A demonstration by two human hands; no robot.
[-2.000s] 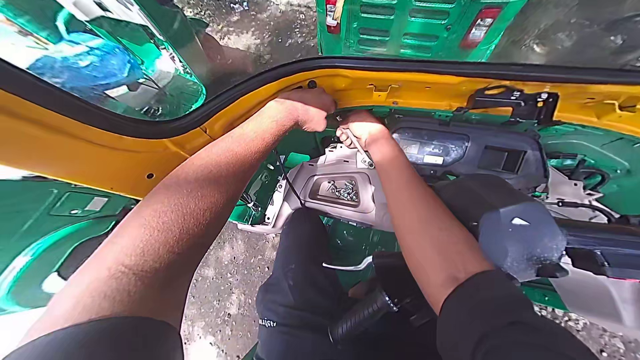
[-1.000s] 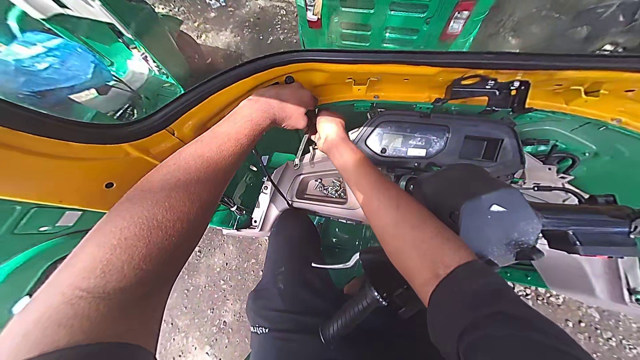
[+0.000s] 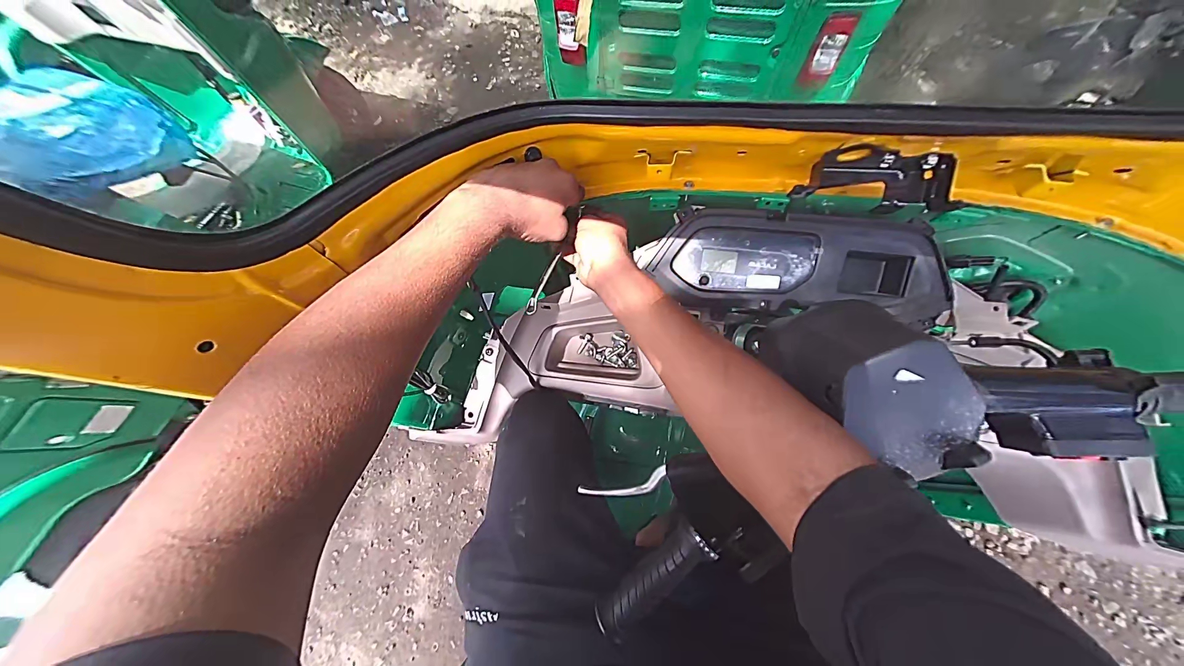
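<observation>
Both hands meet at the yellow windshield frame (image 3: 407, 245), just under its black rubber seal (image 3: 684, 116). My left hand (image 3: 532, 199) is curled against the frame's lower edge; what its fingers hold is hidden. Close on its right, my right hand (image 3: 599, 245) is closed around a slim metal tool (image 3: 548, 285), perhaps a wrench, whose shiny end points down toward the dashboard. Below it, several bolts and screws (image 3: 610, 351) lie in the recess of the beige dashboard panel (image 3: 518, 356). Right of my hands is the instrument cluster (image 3: 754, 259).
A black cable (image 3: 499, 333) crosses the panel's left side. The steering column cover (image 3: 911, 402), a rubber handlebar grip (image 3: 652, 578) and a metal lever (image 3: 624, 486) are near my legs. A black bracket (image 3: 883, 176) is on the frame. Another green vehicle (image 3: 712, 46) stands beyond the windshield.
The slim tool in my right hand has swung from leaning up-left to pointing down-left. Both hands remain close together at the frame.
</observation>
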